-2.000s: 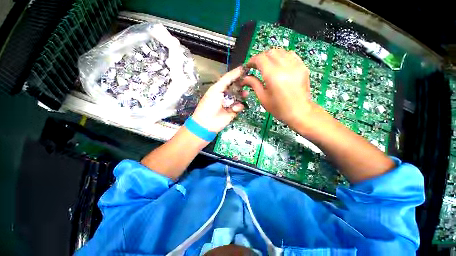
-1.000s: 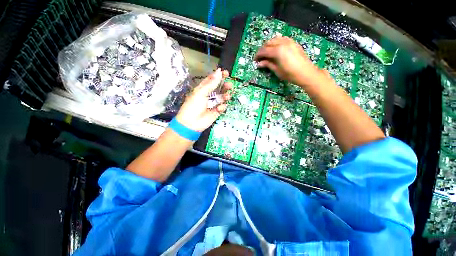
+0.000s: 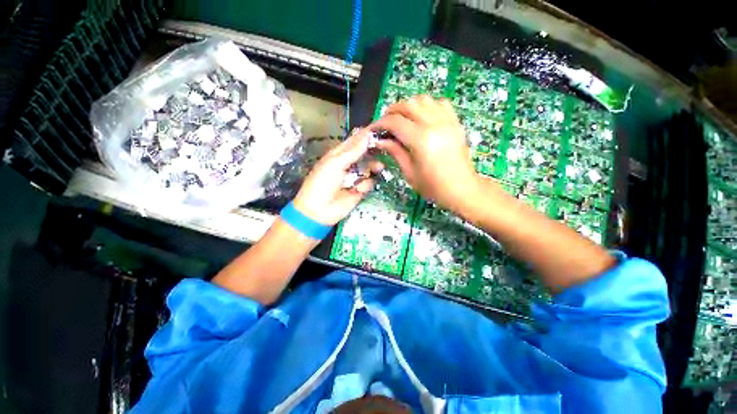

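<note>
My left hand (image 3: 335, 179), with a blue strap at the wrist, is palm up beside the boards' left edge. It holds small silvery metal components (image 3: 355, 176) in its cupped palm. My right hand (image 3: 428, 149) meets it, its fingertips pinching a small silvery piece at my left fingertips. Green circuit boards (image 3: 501, 129), crowded with parts, lie in two rows on a black tray (image 3: 368, 93). My right hand and forearm cover part of them. An open clear plastic bag (image 3: 242, 69) full of silvery components stands left of my left hand.
A slotted black rack (image 3: 77, 81) stands at the far left. A white and green bottle (image 3: 596, 87) and tiny shiny bits (image 3: 533, 61) lie behind the boards. More green boards (image 3: 723, 242) are at the right edge. A thin blue coiled cord (image 3: 354, 32) hangs behind my hands.
My right hand has moved from over the upper left board back to my left hand. The view has shifted slightly.
</note>
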